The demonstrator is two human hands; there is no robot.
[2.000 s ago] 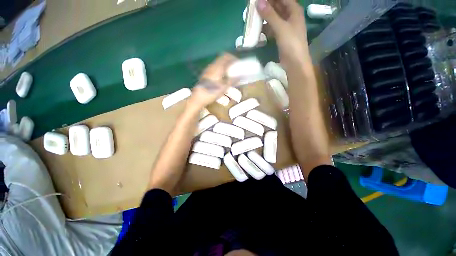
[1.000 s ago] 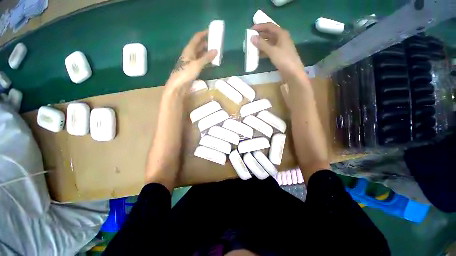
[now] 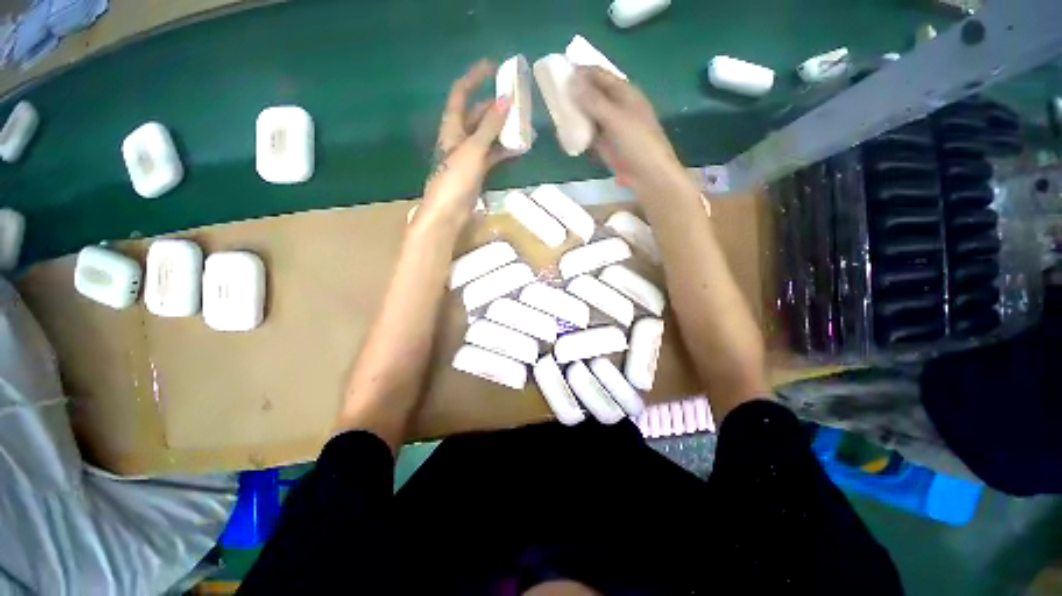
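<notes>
My left hand point(image 3: 468, 130) holds a white case point(image 3: 514, 103) upright on edge above the near side of the belt. My right hand point(image 3: 623, 122) holds another white case point(image 3: 564, 105), slightly blurred, close beside it with a narrow gap. A further white case point(image 3: 595, 58) shows just behind my right fingers; I cannot tell whether they touch it. Several white cases on edge point(image 3: 553, 305) lie clustered on the cardboard bench cover point(image 3: 314, 384) between my forearms. Three cases lie broad face up at the bench's left point(image 3: 175, 278).
The green belt point(image 3: 373, 105) runs along the far side with scattered white cases point(image 3: 285, 144). Black ribbed trays in clear film point(image 3: 920, 233) stand at right, below a slanting grey metal bar point(image 3: 862, 93). Pink parts point(image 3: 678, 418) show near my lap. A grey sleeve or cloth is at left.
Since one second ago, the two held cases have come closer together and tilted. Cases on the belt have shifted left. Two seconds ago my hands were farther apart, the right one higher.
</notes>
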